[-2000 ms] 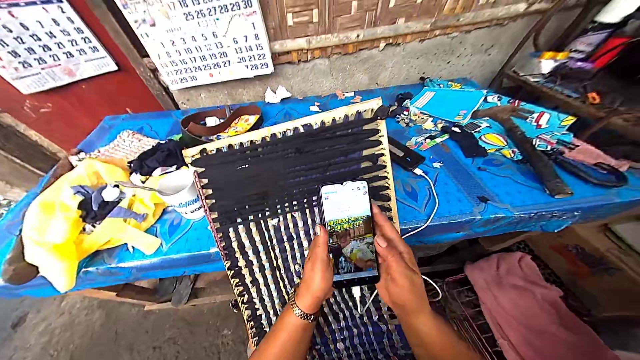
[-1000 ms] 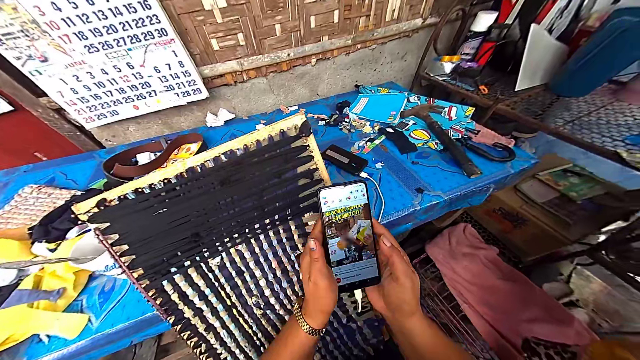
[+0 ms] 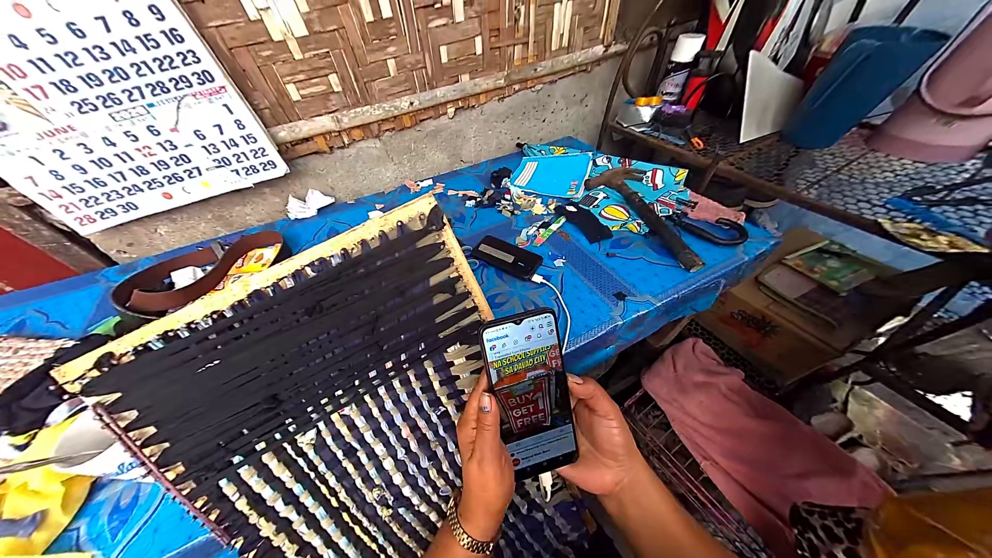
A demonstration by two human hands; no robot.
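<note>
My left hand (image 3: 487, 457) grips the left side of a smartphone (image 3: 532, 403), its thumb along the edge; a metal-band watch (image 3: 467, 531) is on that wrist. My right hand (image 3: 601, 442) holds the phone's right side and lower corner. The phone is upright with a lit screen, and a white cable plug shows at its bottom end. Behind and left of it leans a wooden frame (image 3: 372, 232) strung with fabric strips, woven black (image 3: 294, 325) in its upper part and black and pale below. A black power bank (image 3: 508, 257) with a white cable lies on the table beside the frame.
On the blue-covered table (image 3: 659, 310) lie a hammer (image 3: 651, 217), fabric scraps, a patterned cloth (image 3: 620, 221) and a coiled brown belt (image 3: 194, 275). Yellow cloth (image 3: 46, 496) is at lower left. A pink cloth (image 3: 752, 442) hangs at right, near a cardboard box (image 3: 744, 325). A calendar (image 3: 132, 101) hangs on the wall.
The view has swung to the right. The picture on the phone's screen has changed. Both hands keep hold of the phone.
</note>
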